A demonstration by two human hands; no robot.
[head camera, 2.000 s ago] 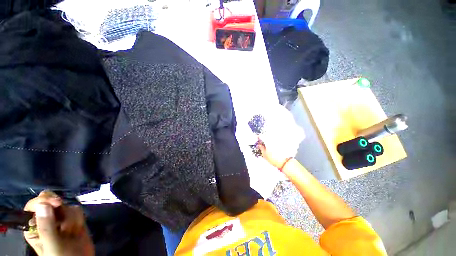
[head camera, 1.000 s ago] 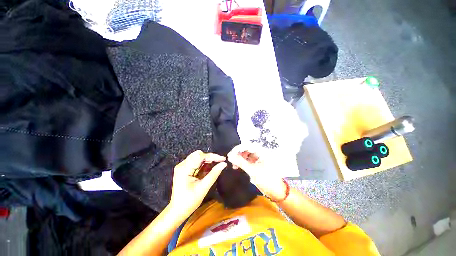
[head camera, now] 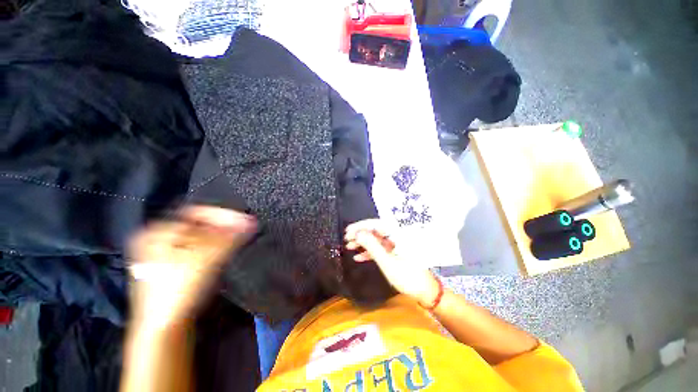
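Observation:
A charcoal speckled garment piece (head camera: 279,145) with smooth black edges lies across the table and the lap. My right hand (head camera: 375,243) is at its right edge, fingertips bent on the smooth black part and gripping it. My left hand (head camera: 187,249) is motion-blurred over the left side of the garment, apart from my right hand; whether it holds a needle or thread cannot be seen. Small dark fasteners (head camera: 411,210) lie loose in two patches on the white table, just beyond my right hand.
Large black garments (head camera: 84,130) fill the left. A striped bundle (head camera: 218,19) and a phone (head camera: 379,50) by a red item (head camera: 379,23) lie at the far side. At right, a wooden board (head camera: 528,168) holds black cylinders (head camera: 555,235) and a metallic flask (head camera: 605,197).
My right hand went from the loose fasteners to the garment edge. My left hand came from the lower left to meet it, then moved away leftward. The view has shifted slightly.

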